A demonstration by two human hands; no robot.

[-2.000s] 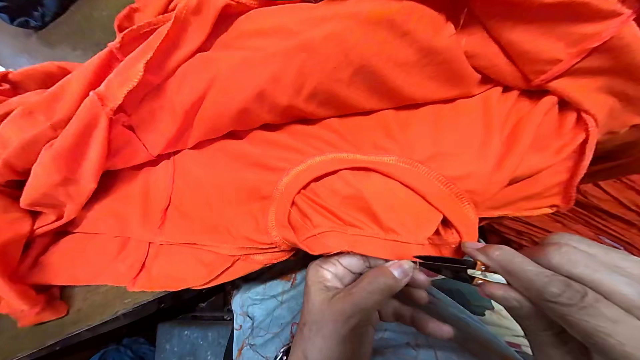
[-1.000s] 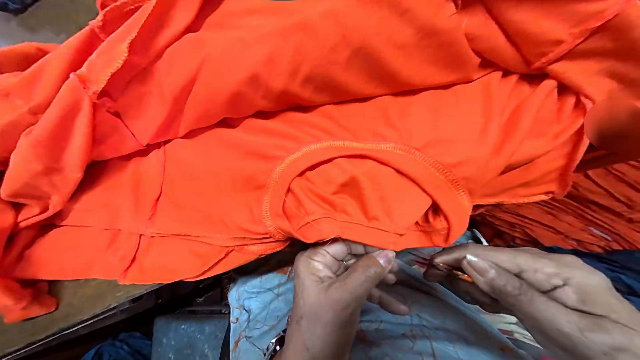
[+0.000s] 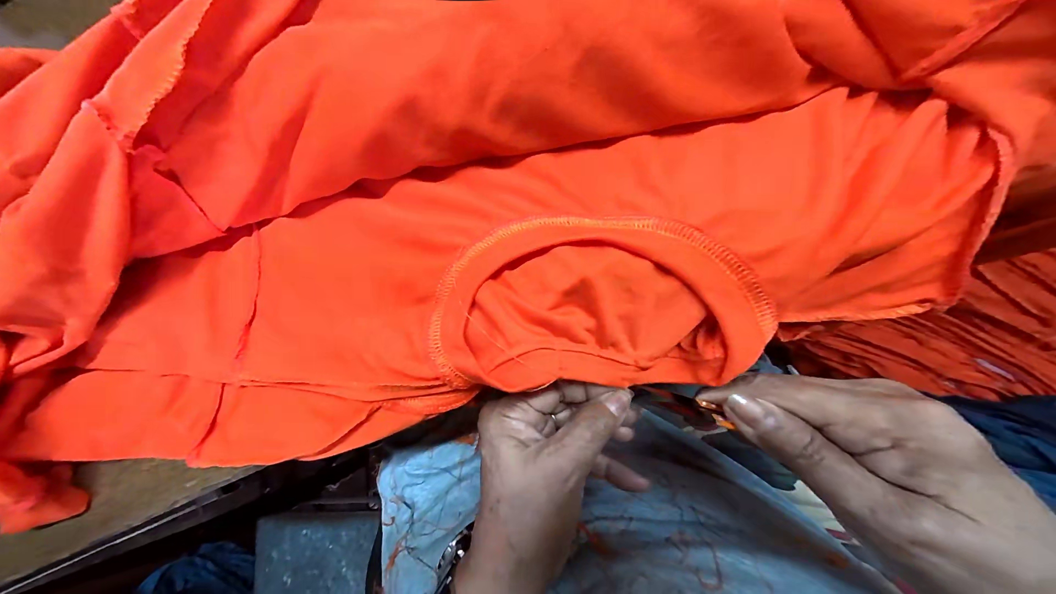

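An orange knit garment (image 3: 346,297), with overlocked seams showing, spreads across the view. Its round neckband (image 3: 602,231) lies at the lower middle. My left hand (image 3: 553,462) pinches the band's lower edge between thumb and fingers; a ring and a wrist strap show on it. Just right of it, my right hand (image 3: 833,437) holds a small dark-bladed thread snipper (image 3: 693,406) with orange-gold parts, its blades pointing left along the underside of the neckband. The blade tips are partly hidden by the cloth, and whether they touch a thread I cannot tell.
Light blue cloth (image 3: 652,503) strewn with orange thread scraps lies below my hands. A worn table edge (image 3: 124,528) runs at lower left, beside a grey-blue box-like surface (image 3: 318,549). More gathered orange fabric (image 3: 949,330) sits at the right, near dark blue cloth (image 3: 1002,429).
My right hand with the snipper moved down and slightly away from the neckband, then back in under its edge. My left hand has kept its pinch near the same place.
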